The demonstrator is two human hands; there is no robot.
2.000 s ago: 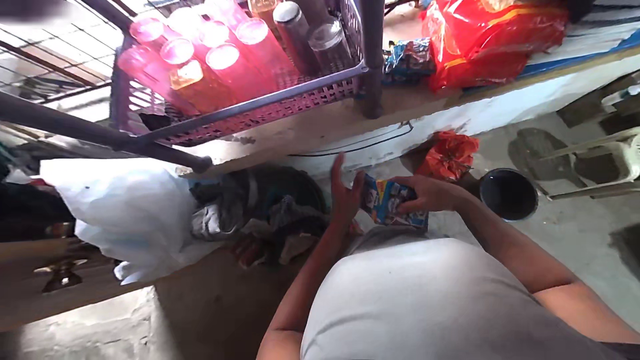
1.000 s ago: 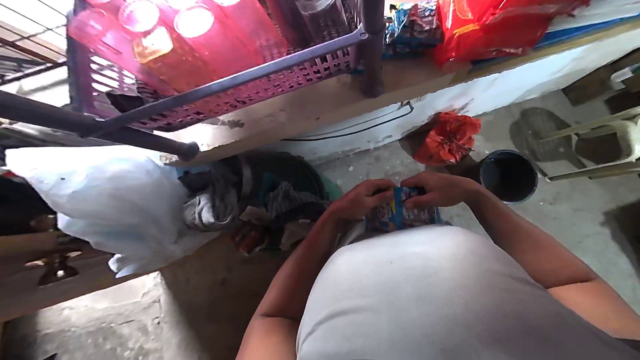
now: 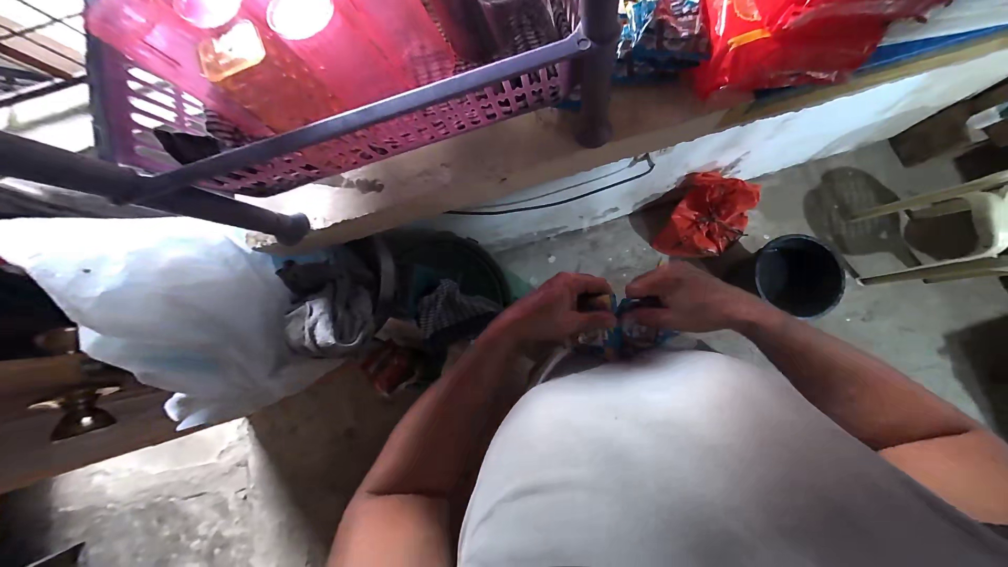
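Observation:
Close in front of my grey shirt, my left hand (image 3: 563, 309) and my right hand (image 3: 683, 299) grip a blue printed packet (image 3: 613, 335) from either side. Their fingertips nearly meet at its upper edge, and the fingers cover much of it. Whether it is one packet or a joined strip of small ones, I cannot tell. Similar blue packets (image 3: 665, 35) lie on the ledge above, beside a red plastic bag (image 3: 795, 47).
A pink plastic basket (image 3: 378, 146) of bottles stands in a dark metal rack at the upper left. A white plastic bag (image 3: 189, 307) hangs at the left. On the floor are a crumpled red bag (image 3: 707, 214), a black bucket (image 3: 800, 276) and a pale chair (image 3: 991, 224).
My left hand had its fingers spread at the packet's side two seconds ago; now it grips the packet. Both hands have come together at its upper edge.

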